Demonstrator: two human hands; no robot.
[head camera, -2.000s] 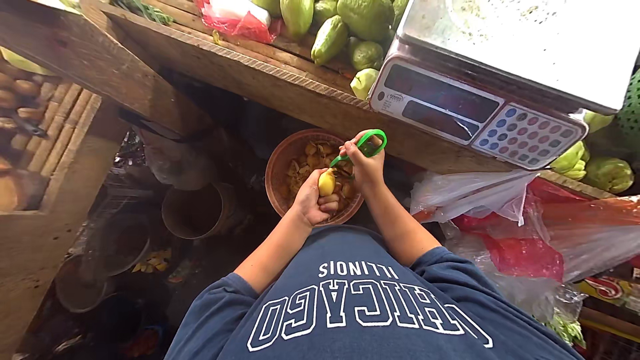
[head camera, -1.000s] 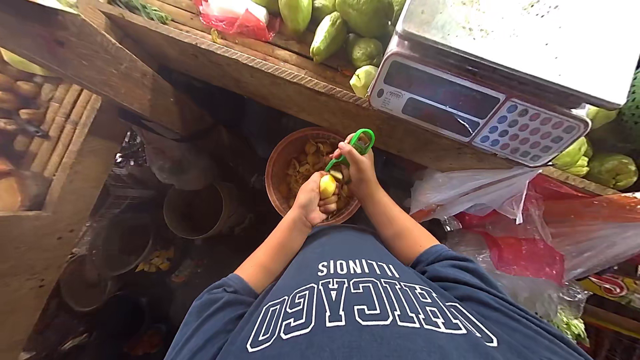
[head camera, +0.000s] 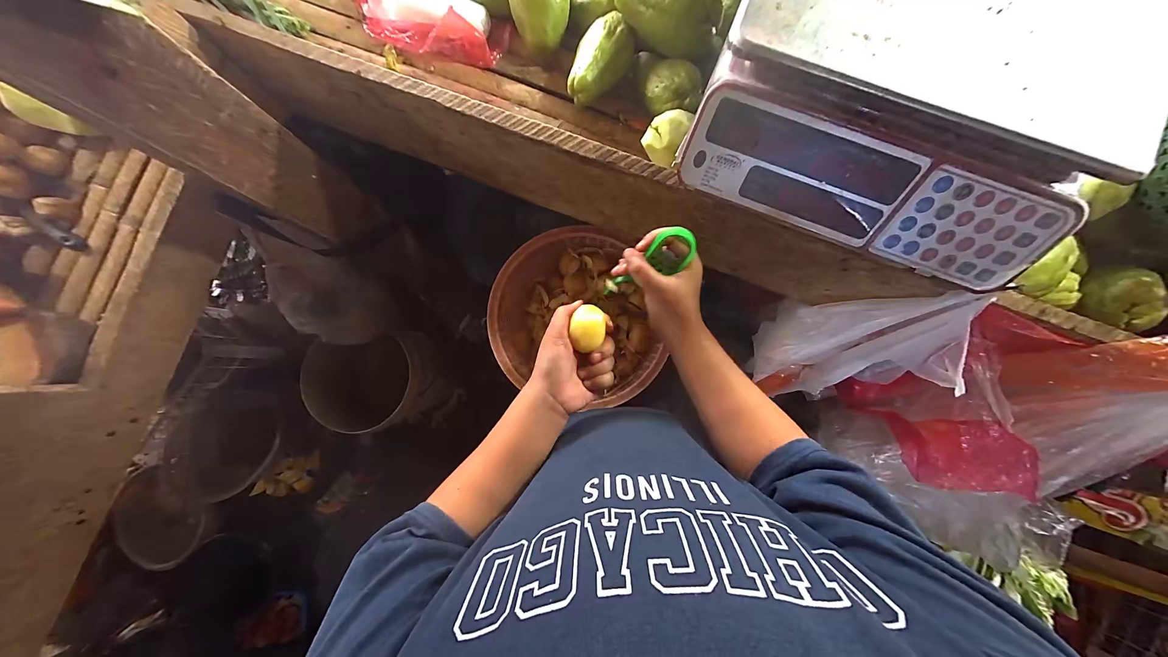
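Note:
My left hand (head camera: 573, 360) is closed around a small pale-yellow peeled vegetable (head camera: 589, 328), perhaps a potato, with its rounded end upward. Just right of it and a little higher, my right hand (head camera: 666, 278) grips a green-handled peeler (head camera: 677, 251), whose tip points left, slightly apart from the vegetable. Both hands are over a reddish-brown plastic basin (head camera: 505, 315) that contains brownish peelings and pieces (head camera: 573, 274). My fingers partly cover the peeler and the basin's contents.
A digital scale (head camera: 812, 173) stands on the wooden stall's edge (head camera: 511, 146) beside green chayotes (head camera: 602, 59). Plastic bags (head camera: 967, 401) lie at right. A bucket (head camera: 356, 383) stands left of the basin; a wooden rack with round produce (head camera: 46, 162) is far left.
My right hand and the peeler have drawn slightly away from the vegetable, to the right. My left hand still holds the vegetable over the basin.

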